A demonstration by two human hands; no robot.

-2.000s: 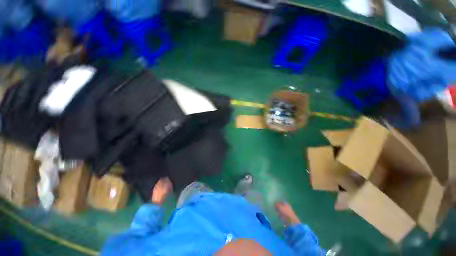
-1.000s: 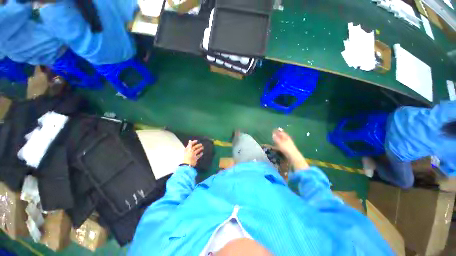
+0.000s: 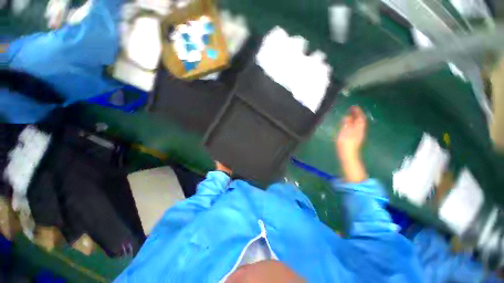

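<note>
A black divided tray lies in front of me at the bench edge, with a raised rim and a centre rib. A row of overlapping white pouches lies at its far end. My left hand is at the tray's near left edge, mostly hidden by the tray and my sleeve, so its grip cannot be told. My right hand is raised to the right of the tray, apart from it, blurred, open and empty.
Another black tray and a brown box of white and blue pieces are on the left. A person's blue sleeve is beyond. White pieces lie right. Black trays and a pale sheet are on the floor.
I have come forward from the floor area to the bench, and the trays are now close. My left hand has reached the tray's edge. My right hand has moved up over the bench.
</note>
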